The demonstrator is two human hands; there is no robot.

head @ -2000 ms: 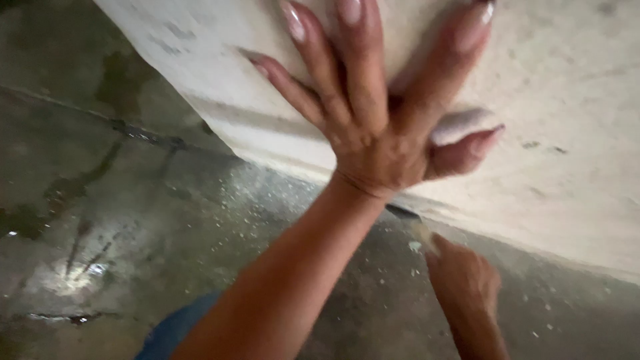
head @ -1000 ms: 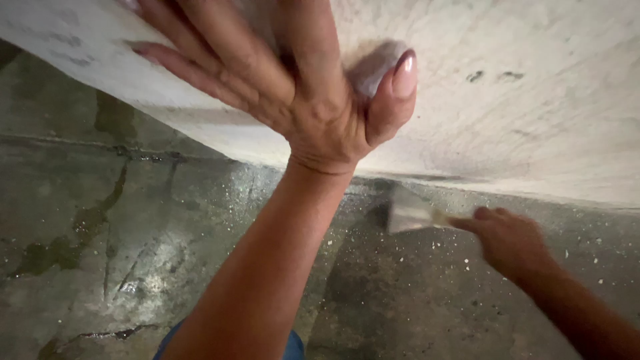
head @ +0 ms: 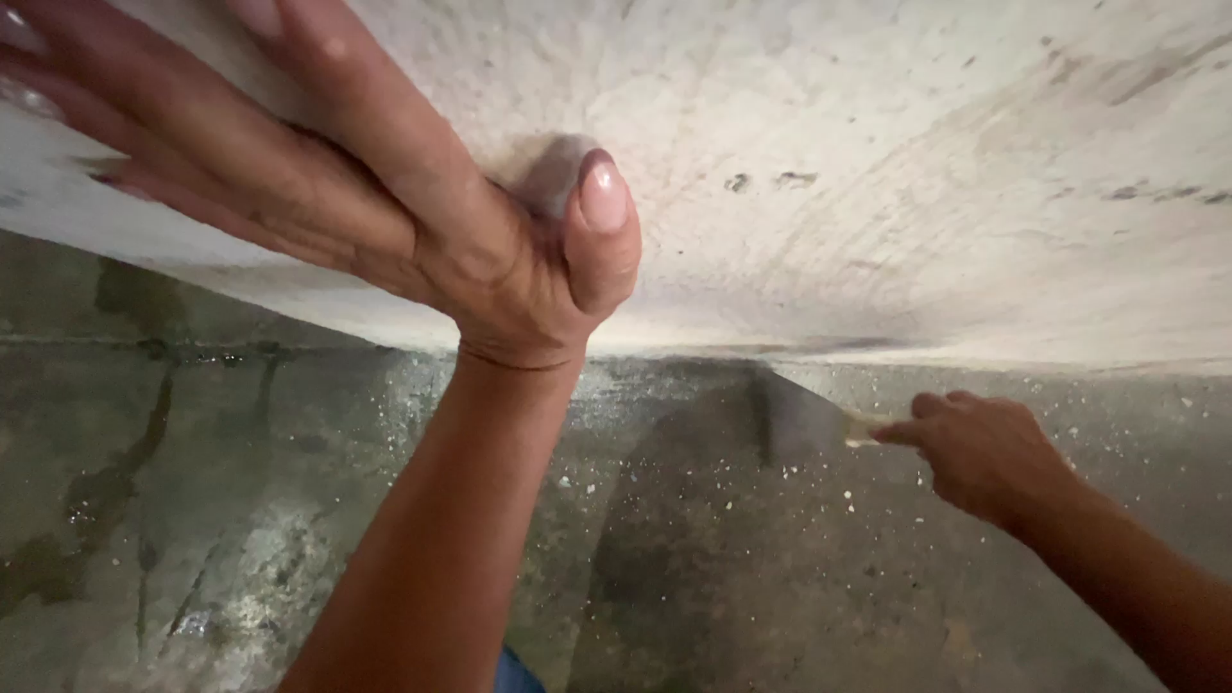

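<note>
My left hand (head: 462, 231) lies spread against the white, scuffed wall (head: 866, 192), fingers pointing up and left, nothing seen in its grasp. Low at the right, my right hand (head: 982, 452) grips the handle of a wide-bladed scraper (head: 804, 419). The blade points left, with its upper corner close to the line where the wall meets the floor; whether it touches the wall I cannot tell. The handle is mostly covered by my fingers.
The grey concrete floor (head: 770, 577) is strewn with small pale chips. Dark damp-looking stains and a crack or joint line run across its left part. A bit of blue cloth (head: 517, 672) shows at the bottom edge.
The scraper blade, mostly hidden two seconds ago behind my left wrist, now shows plainly beside the wall's base. My left hand stays on the wall. The view has shifted.
</note>
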